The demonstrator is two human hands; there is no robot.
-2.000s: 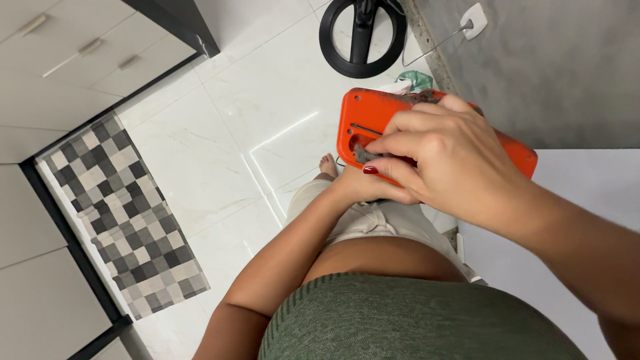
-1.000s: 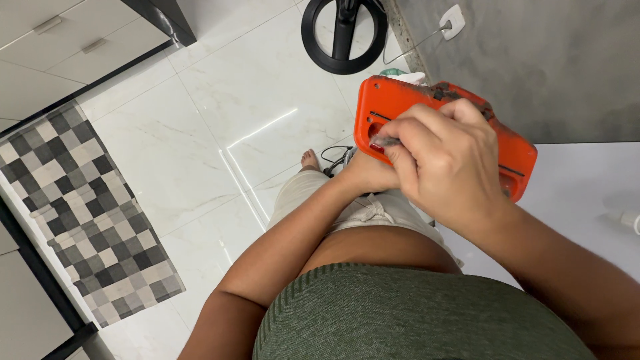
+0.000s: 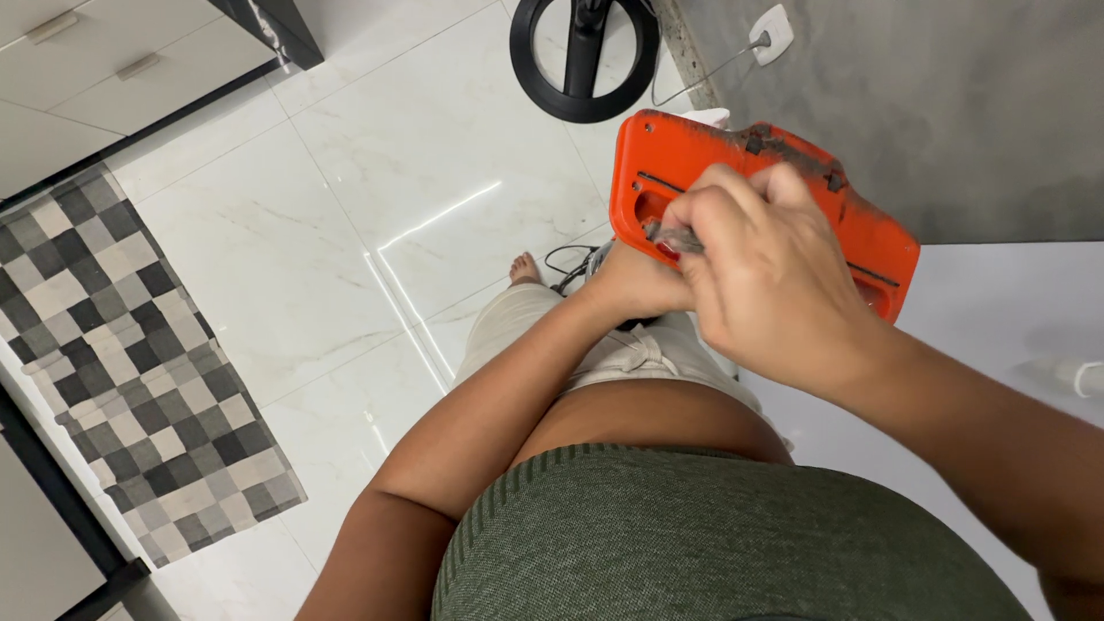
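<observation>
An orange plastic casing [image 3: 690, 142], dusty along its hinged-looking edge and marked by narrow dark slots, is tilted in front of me at the upper right. My left hand [image 3: 642, 280] reaches under its near edge and holds it from below, the fingers mostly hidden. Over its face, my right hand [image 3: 759, 250] pinches a small clump of grey fluff [image 3: 681, 239] between thumb and fingers, beside a round recess [image 3: 651, 205] near the casing's left end. A red-painted nail shows at the pinch.
A black ring-shaped stand base [image 3: 584, 108] rests on the tiled floor beyond the casing. A cable runs to a plug in a white wall socket [image 3: 772, 36]. At right is a white surface [image 3: 975, 328]; a checkered mat [image 3: 155, 371] lies left, near drawers [image 3: 147, 52].
The orange casing has turned slightly in my hands, showing more of its dusty edge. My right hand stays over its face, and the grey fluff in my fingers shows more plainly.
</observation>
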